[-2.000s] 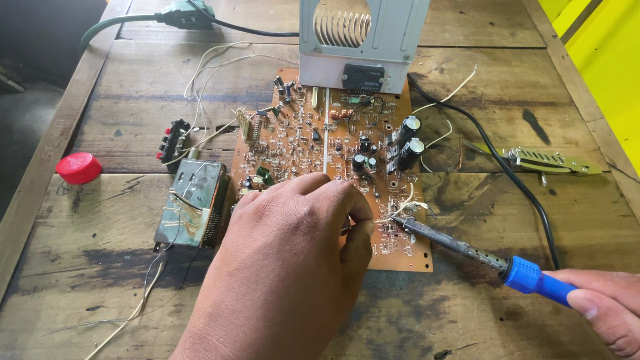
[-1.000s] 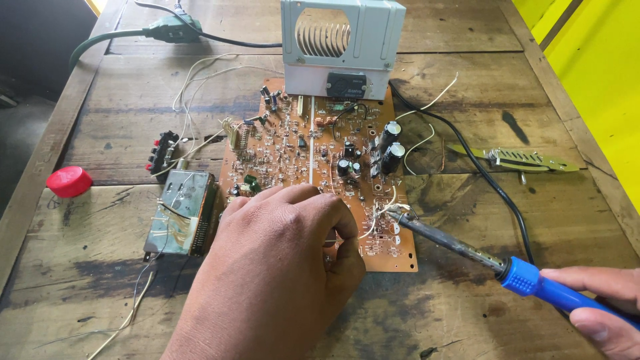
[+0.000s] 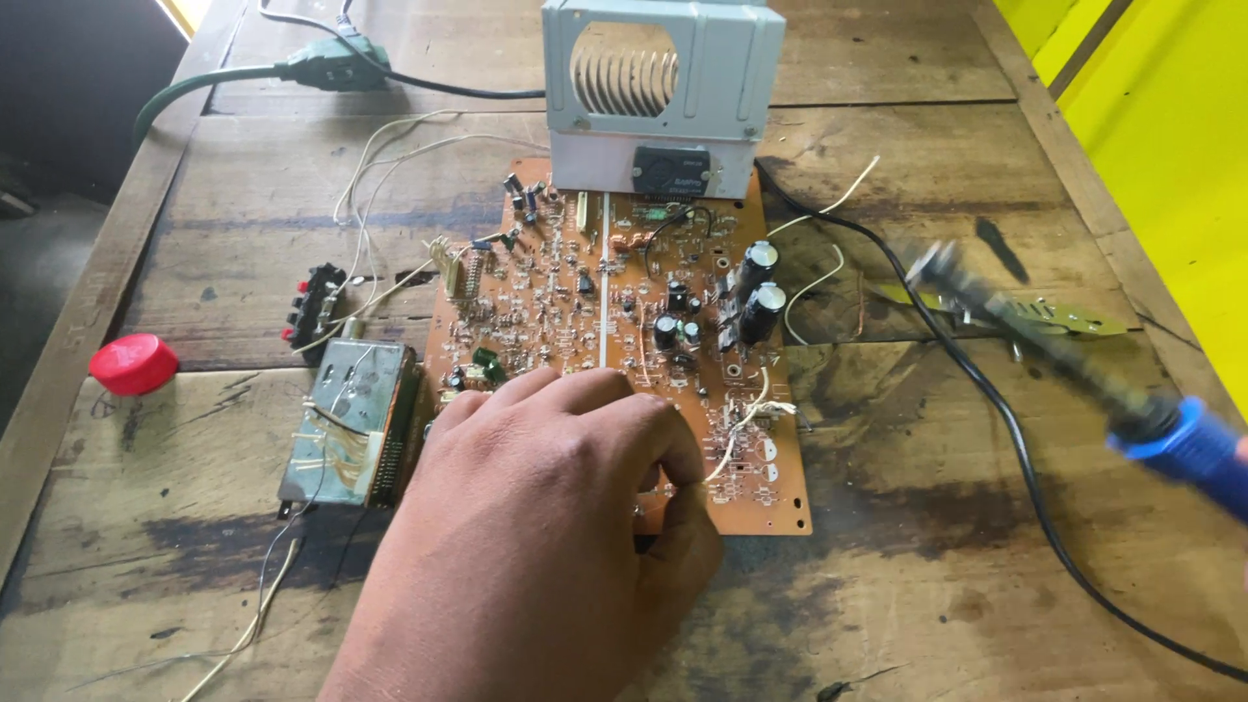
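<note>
A brown printed circuit board [image 3: 546, 322] lies on the wooden table, crowded with capacitors and other parts. My left hand [image 3: 565, 487] rests over its lower part, thumb and forefinger pinching a thin cream wire [image 3: 736, 439] that runs up to the board's right side. At the right edge, a blue-handled soldering iron [image 3: 1053, 361] is raised to the right of the board, blurred, its tip off the board. Only a sliver of my right hand [image 3: 1242, 453] shows at the handle; its grip is mostly out of view. A metal heat sink housing [image 3: 663, 97] stands at the board's far edge.
Left of the board are a metal tuner module [image 3: 341, 419], a black connector block [image 3: 317, 302] and a red cap [image 3: 135, 364]. A black cable [image 3: 1004, 409] curves down the right side, crossing a yellow-green strip [image 3: 1063, 317]. Behind left lies a green socket [image 3: 336, 66].
The soldering iron has lifted from the wire on the board and moved right, taking my right hand almost out of view. My left hand stays over the board.
</note>
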